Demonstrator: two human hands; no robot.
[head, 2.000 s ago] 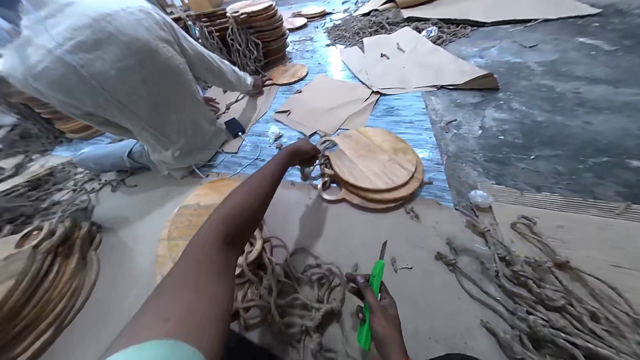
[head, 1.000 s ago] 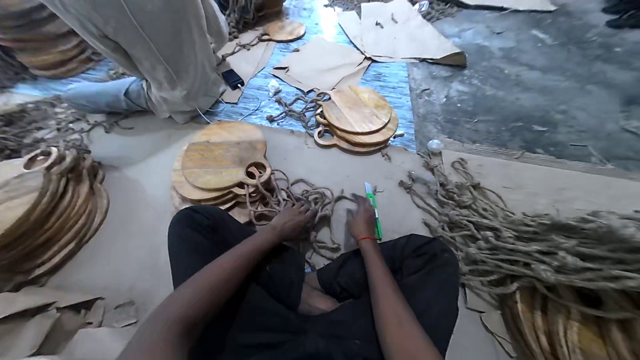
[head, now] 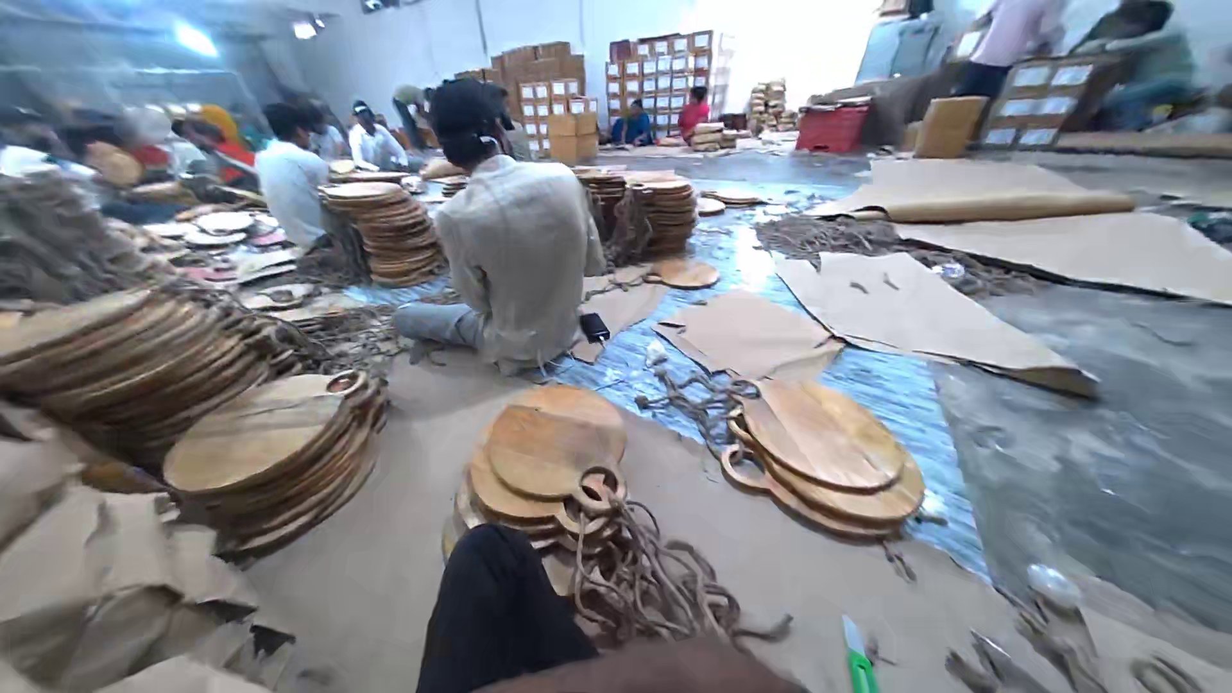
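Neither of my hands can be made out. A blurred brown shape, perhaps my arm, crosses the bottom edge beside my dark-trousered knee (head: 500,616). Right of the knee, a tangle of brown rope (head: 664,577) runs from the ring handles of a stack of round wooden boards (head: 553,448). Farther right lies another stack of round wooden boards (head: 828,438), its ring handles toward the left and grey rope (head: 698,404) beside them. A knife with a green handle (head: 859,659) points upward at the bottom edge; its lower end is cut off, so whether a hand holds it is hidden.
Tall stacks of boards (head: 279,452) stand at left, behind crumpled brown paper (head: 96,568). A person (head: 525,250) sits ahead, facing away, near a black phone-like object (head: 594,328). Paper sheets (head: 924,308) lie ahead right; rope (head: 1049,635) is at lower right. Several people and cartons are farther back.
The view has tilted up strongly. Two seconds ago my left hand was at the right-hand board stack and my right held the green knife; one second ago both were near the rope. Now neither shows.
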